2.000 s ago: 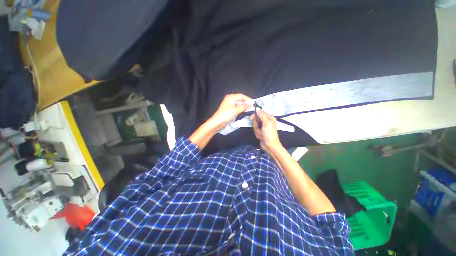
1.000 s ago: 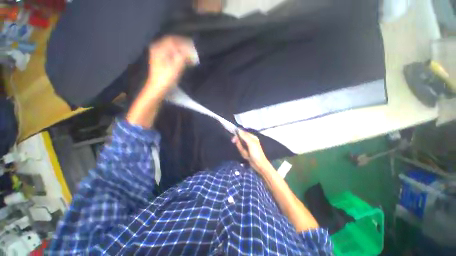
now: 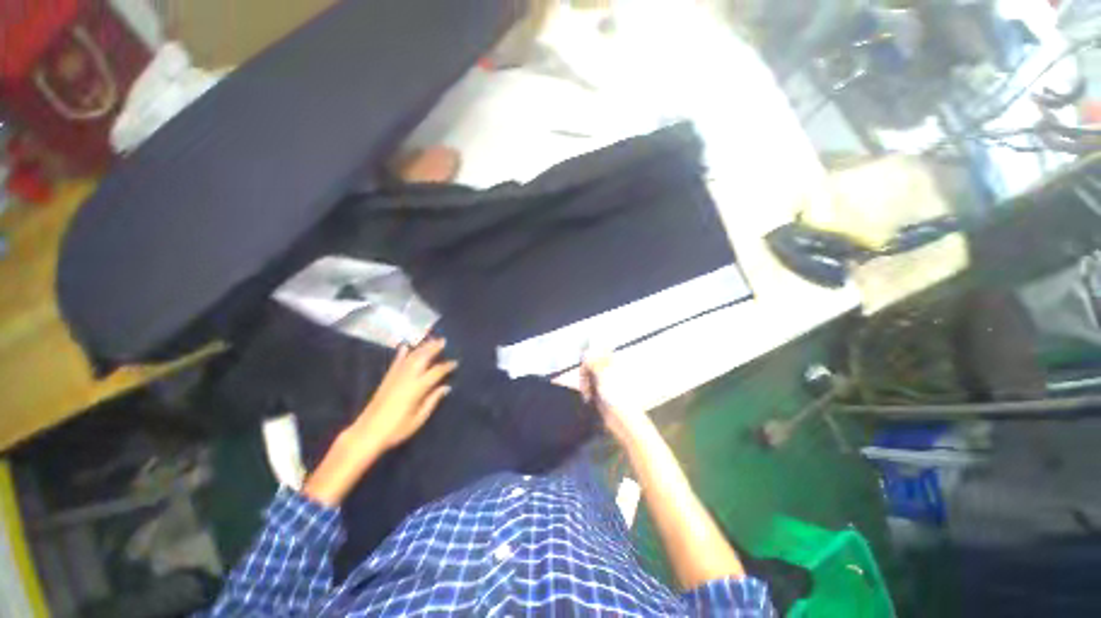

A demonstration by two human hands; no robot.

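The dark garment piece [image 3: 592, 242] lies over the white-topped table. A pale interfacing strip [image 3: 628, 320] lies along its lower edge, towards the right. A looped pale interfacing piece [image 3: 362, 296] lies on the cloth at left. My left hand [image 3: 417, 392] is just below that loop, fingers apart over the dark cloth. My right hand [image 3: 598, 380] is at the cloth's lower edge by the strip's left part, blurred, its fingers bent. Whether it holds something cannot be told.
A long dark padded board [image 3: 266, 181] rises at the upper left. The iron [image 3: 821, 251] stands at the table's right end. A green basket [image 3: 839, 567] is on the floor at lower right. A white slip [image 3: 284, 449] hangs at the cloth's left.
The pale strip stretched between my hands now lies looped on the cloth. My left hand has come down and opened. The view has shifted, showing more of the table's far and right side.
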